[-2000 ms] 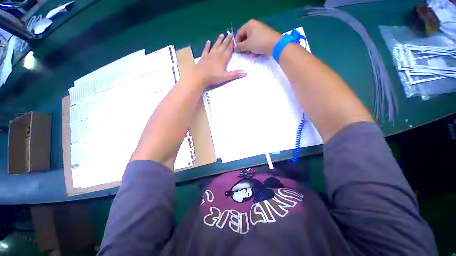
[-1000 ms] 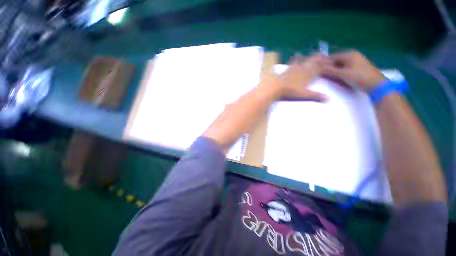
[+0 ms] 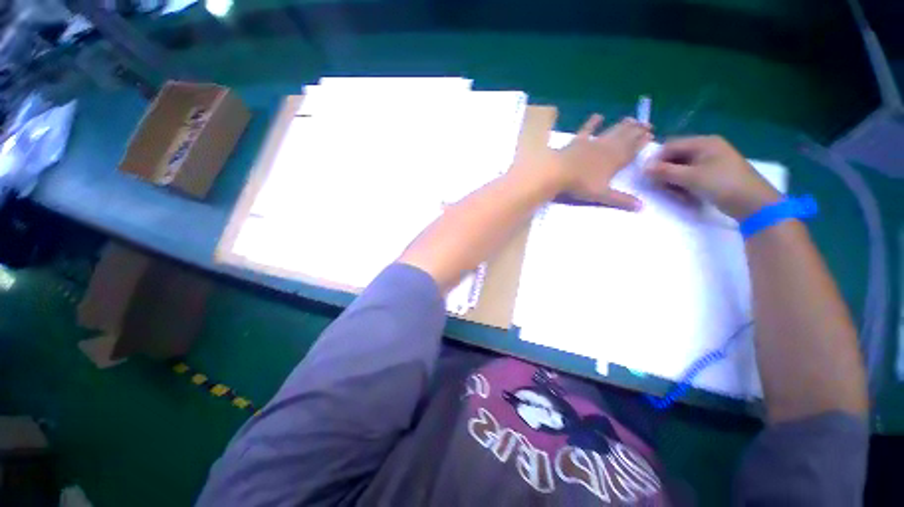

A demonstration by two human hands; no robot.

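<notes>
A large white sheet [image 3: 634,287] lies on the green bench in front of me. My left hand [image 3: 600,166] rests flat on its upper left part with the fingers spread. A narrow white strip [image 3: 644,109] points away past the sheet's top edge, at my left fingertips. My right hand [image 3: 699,170] is over the sheet's upper right part, its fingers bent together and blurred. Whether they pinch something cannot be made out. A blue wrist strap [image 3: 779,215] is on my right wrist.
A printed sheet stack [image 3: 377,178] lies on cardboard [image 3: 536,139] at left. Beyond it stands an open brown box [image 3: 188,139]. A wire bundle [image 3: 872,228] curves along the right. A blue coiled cord [image 3: 694,374] crosses the sheet's lower edge.
The view has swung left, so the sheets show further right and the brown box is fully in view. My right hand has drawn slightly away from my left fingertips, which stay on the sheet.
</notes>
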